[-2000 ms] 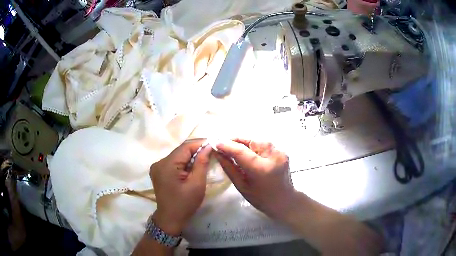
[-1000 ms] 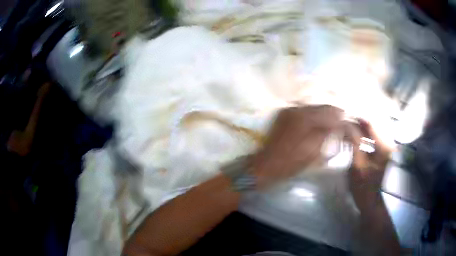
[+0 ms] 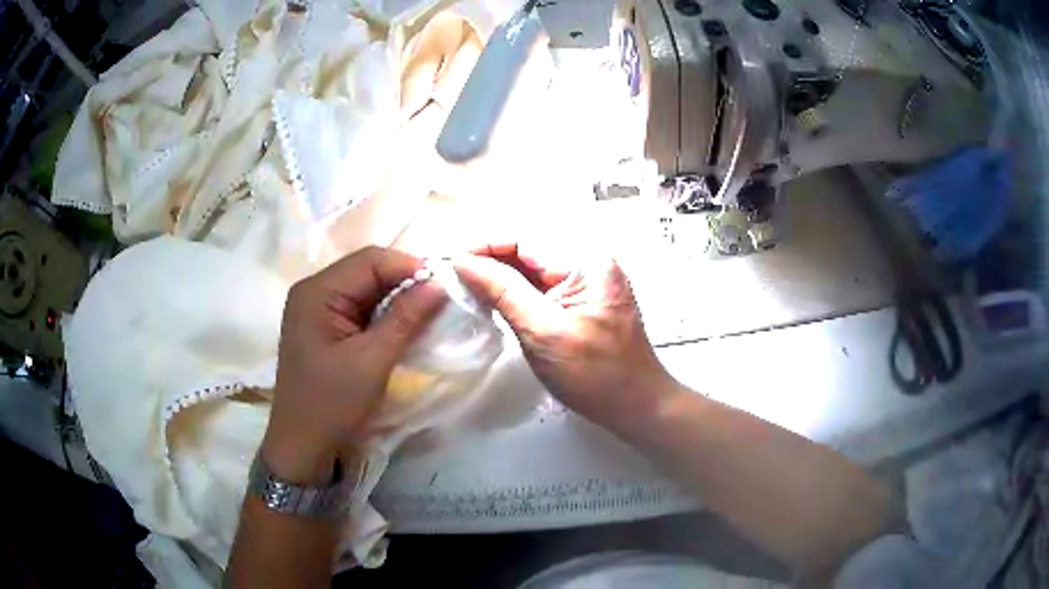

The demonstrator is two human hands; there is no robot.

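A cream-white garment piece (image 3: pixel 173 311) with a dotted lace trim (image 3: pixel 219 394) lies in large folds at the left and runs to my hands. My left hand (image 3: pixel 345 345), with a metal watch at the wrist, pinches the trimmed edge between thumb and fingers. My right hand (image 3: pixel 575 328) pinches the same edge just beside it, its fingertips close to the left ones. Part of the fabric hangs below the fingertips. Glare hides the exact spot between the fingers.
The sewing machine head (image 3: pixel 713 104) stands right of and beyond my hands. Black-handled shears (image 3: pixel 924 345) lie at the right, near a blue tassel (image 3: pixel 961 196). A grey-blue lamp bar (image 3: pixel 489 86) hangs above heaped cream fabric (image 3: pixel 150 127). A printed ruler (image 3: pixel 518 500) runs along the table's front edge.
The view swung left and blurred one second ago, and now faces the machine again. Compared with two seconds ago, more fabric shows below the fingertips; both hands still pinch the edge.
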